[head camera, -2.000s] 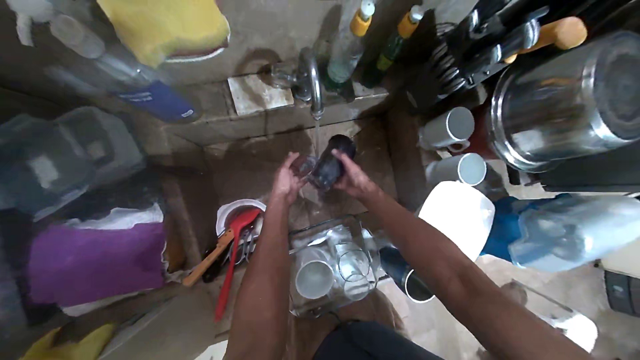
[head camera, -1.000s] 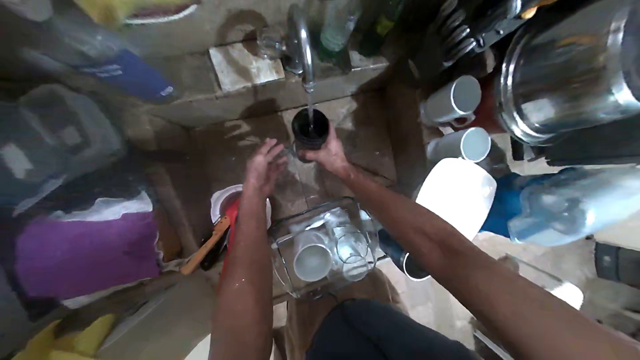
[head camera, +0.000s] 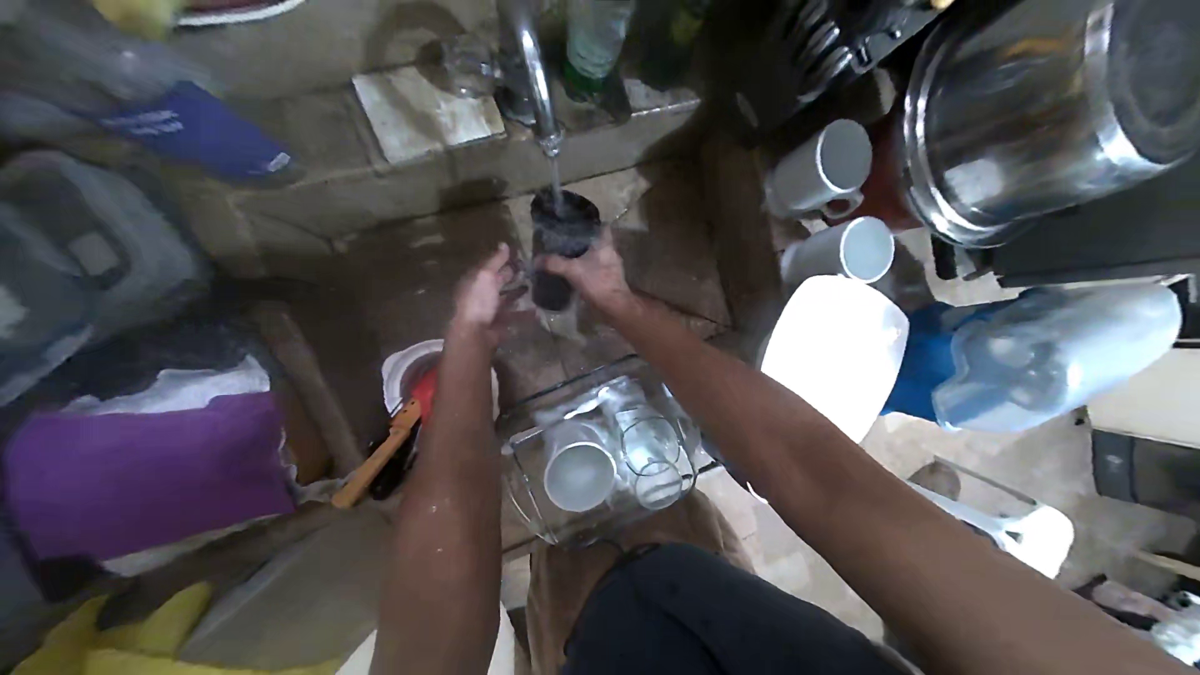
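A dark cup (head camera: 565, 223) is gripped by my right hand (head camera: 592, 270) over the sink basin (head camera: 422, 262). Water runs from the metal faucet (head camera: 538, 84) onto the cup. My left hand (head camera: 487, 289) is just left of the cup, its fingers spread and blurred; whether it touches anything cannot be told. Near my wrists, a wire rack (head camera: 516, 487) holds a white mug (head camera: 579, 476) and clear glasses (head camera: 652, 455). Beside my left forearm is a white bowl (head camera: 403, 361) with a red utensil and a wooden-handled one (head camera: 375, 457).
At the right stand two white mugs (head camera: 832, 164), a large steel pot (head camera: 1022, 112), a white plastic container (head camera: 834, 352) and a clear blue-based bottle (head camera: 1059, 356). A purple cloth (head camera: 150, 469) lies at left. Glass bottles (head camera: 597, 42) stand behind the faucet.
The dark cup, tilted between both hands two seconds ago, is now under the stream in my right hand. My left hand has come away from it. The view has moved closer to the sink.
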